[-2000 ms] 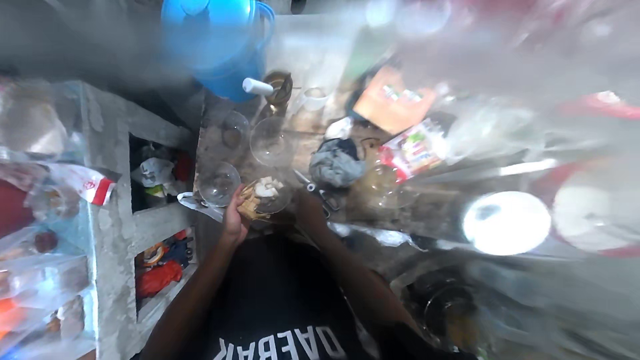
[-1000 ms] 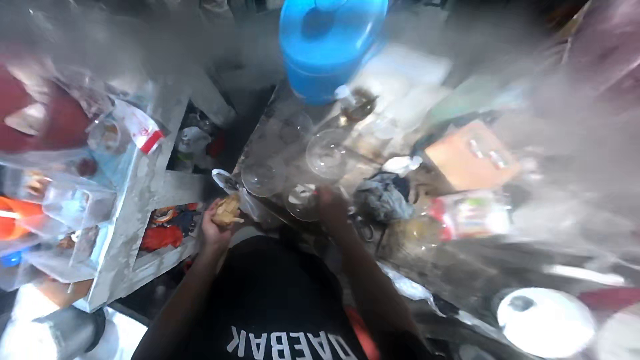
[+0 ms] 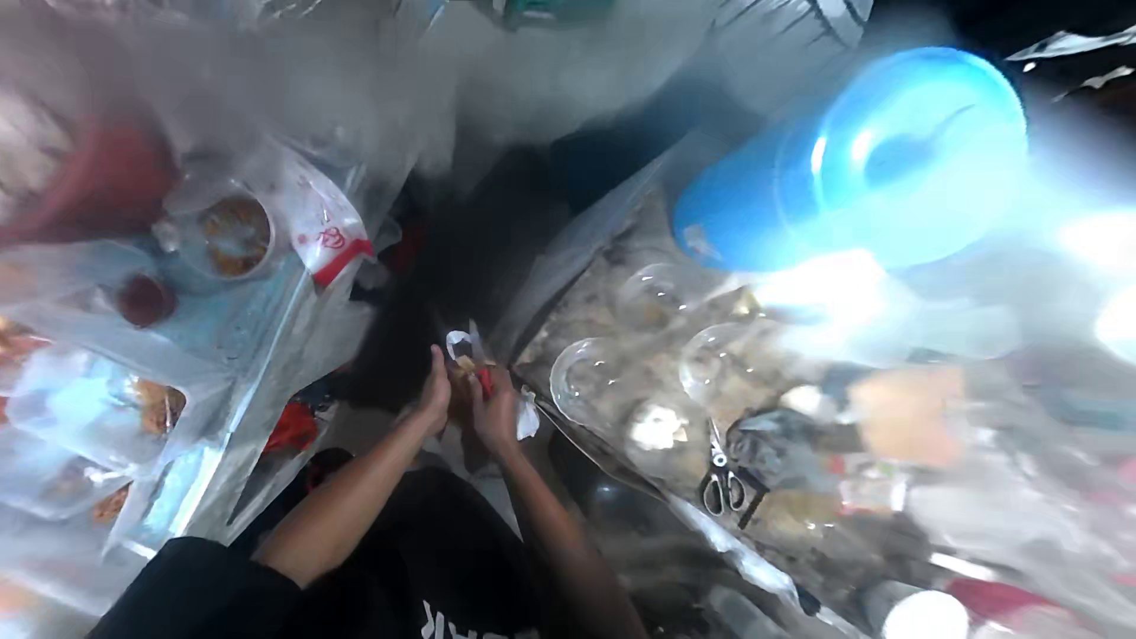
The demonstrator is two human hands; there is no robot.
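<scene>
My left hand (image 3: pixel 433 395) is raised with its fingers straight, seen edge-on, and nothing shows in its grip. Close on its right, my right hand (image 3: pixel 495 413) is closed around a small red-handled tool (image 3: pixel 485 382), whose thin pale tip looks like a blade. A small pale piece (image 3: pixel 466 363) shows between the hands, beside a white plastic bag handle (image 3: pixel 458 337). On the worn table to the right are clear round bowls (image 3: pixel 581 380), one bowl with white pieces (image 3: pixel 657 426), and black-handled scissors (image 3: pixel 723 488).
A large blue bucket (image 3: pixel 754 204) stands at the table's far end. Right of the scissors lies a dark grey bundle (image 3: pixel 777 444), near an orange-brown box (image 3: pixel 910 415). On the left, a ledge holds clear containers (image 3: pixel 235 235) of food and a red-and-white packet (image 3: pixel 324 222).
The view has swung left. My left hand no longer shows the pale food pieces seen in it earlier. My right hand has moved from over the table bowls to beside my left, with the red-handled tool.
</scene>
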